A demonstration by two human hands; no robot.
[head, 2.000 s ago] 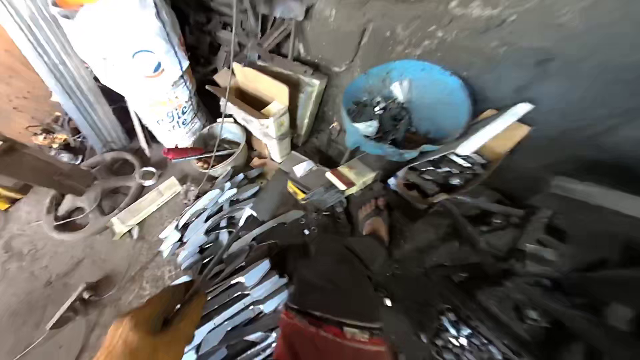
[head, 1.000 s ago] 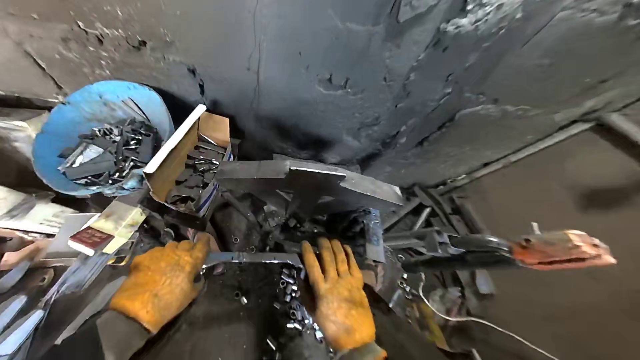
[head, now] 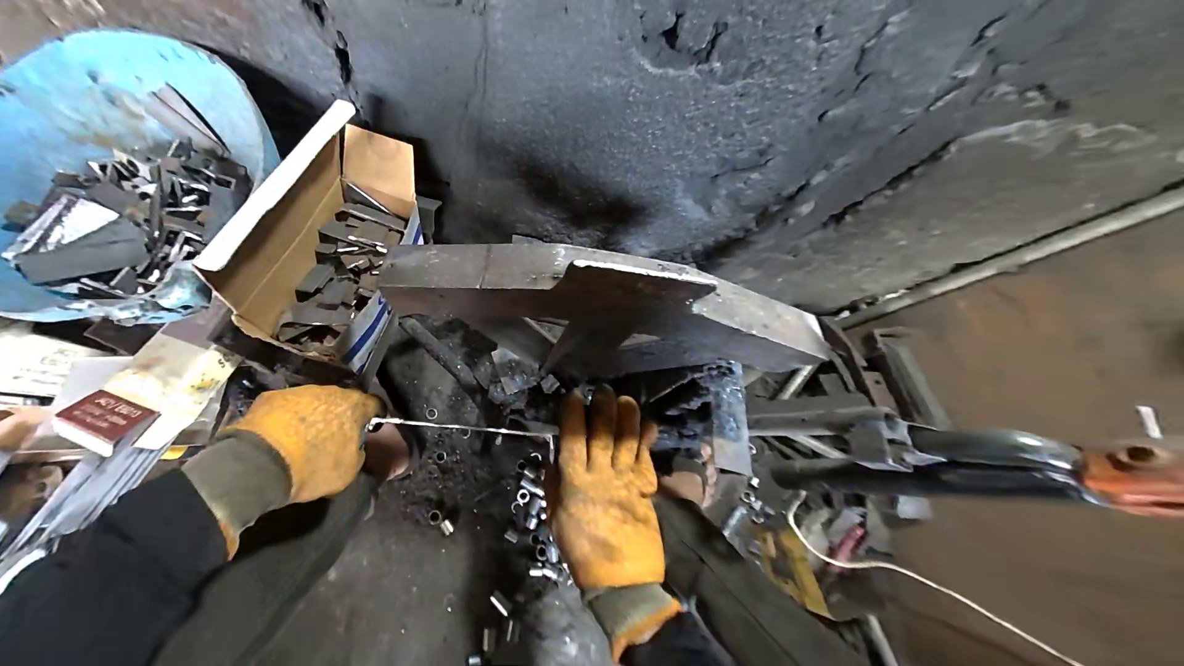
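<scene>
My left hand, in an orange work glove, is closed on the left end of a thin metal strip, seen nearly edge-on. The strip runs level to my right hand, also gloved. Its fingers point away from me, held close together, and its palm faces down beside the strip's right end. Whether it grips that end is not clear. Beyond my hands lies a heavy angular steel piece. Short metal tube pieces are scattered between my hands, on the dark floor.
A blue tub of metal scraps stands at upper left, beside a cardboard box of dark metal pieces. A red booklet lies at left. On the right are a black bar with an orange end and a white cord. A wall rises behind.
The view has swung right since the oldest frame. Since one second ago, the strip has turned from showing its flat face to nearly edge-on, with my left hand still on it.
</scene>
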